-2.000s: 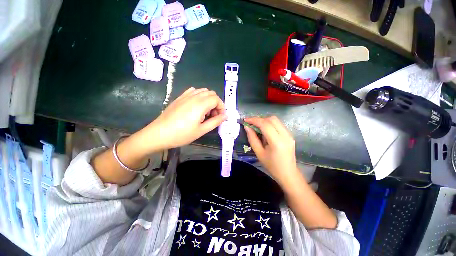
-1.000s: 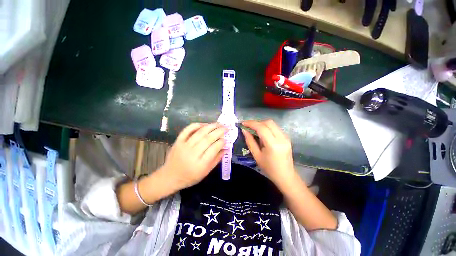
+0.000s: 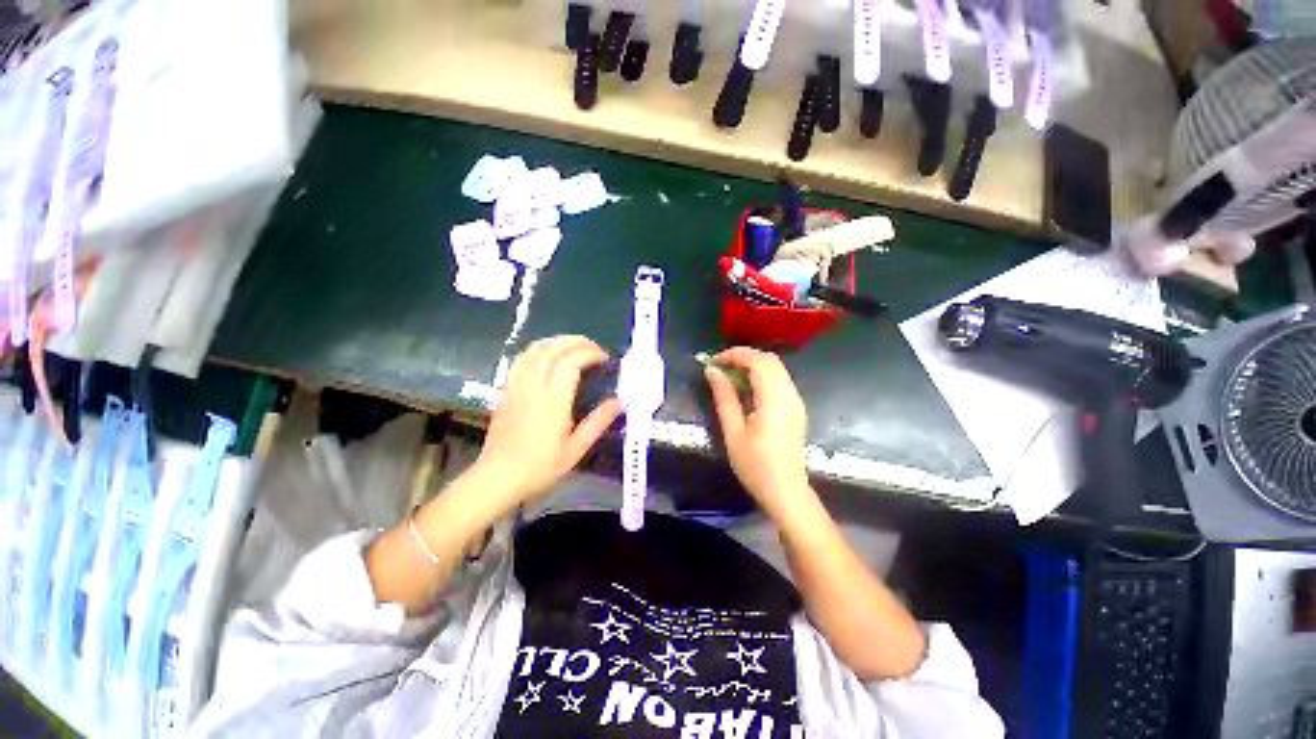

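Observation:
A pale purple digital wristwatch [image 3: 642, 381] lies lengthwise in front of me, its buckle end up over the green bench and its other strap end down past the bench edge above my lap. My left hand [image 3: 546, 412] is at the left side of the watch head, thumb and index finger spread close to it; whether they grip it is unclear. My right hand [image 3: 765, 430] is to the right, apart from the watch, with a small dark tool [image 3: 707, 361] pinched at the fingertips, mostly hidden. Loose purple and light blue watch cards [image 3: 528, 217] lie piled farther back on the left.
A red basket [image 3: 779, 321] holds pens and a comb-like tool. A black heat gun [image 3: 1061, 347] lies on white paper [image 3: 1010, 433] at right, near a fan [image 3: 1277, 419]. Trays with blue straps [image 3: 130, 534] stand left. Straps [image 3: 808, 108] overhang the pale ledge ahead. A phone [image 3: 1077, 185] lies there.
The view has tilted up, showing more ledge and straps. My right fingers have drawn away from the watch. My left fingers, which were over the watch's edge, are more spread beside it.

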